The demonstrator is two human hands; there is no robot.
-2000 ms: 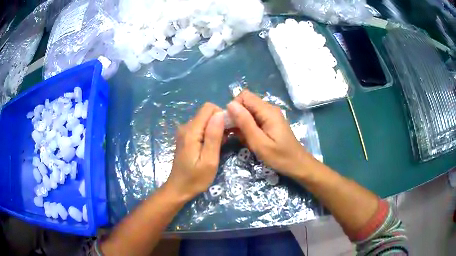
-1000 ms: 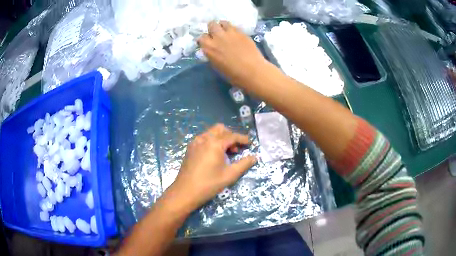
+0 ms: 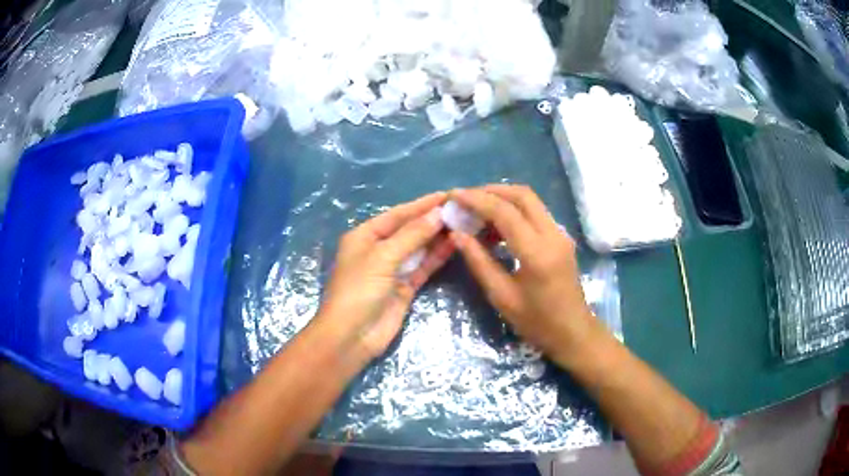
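My left hand (image 3: 377,270) and my right hand (image 3: 531,265) meet above the clear plastic sheet (image 3: 447,372). A translucent white shell (image 3: 461,218) is held between the fingertips of my right hand, close to my left fingertips. Another whitish piece (image 3: 411,262) shows in my left hand under the thumb; its exact shape is partly hidden. A few small white discs lie on the sheet near my right wrist, partly lost in glare. A pile of loose translucent shells (image 3: 400,84) lies beyond my hands.
A blue bin (image 3: 219,232) with white capsules is at the left. At the right are a clear tub of white parts (image 3: 619,172), a thin stick (image 3: 687,297), a phone (image 3: 705,172) and clear ribbed trays (image 3: 808,242). Clear bags (image 3: 670,56) lie at the back.
My right hand has come back from the shell pile to my left hand, now with a shell in its fingers. My left hand has moved up slightly. The camera view has shifted.
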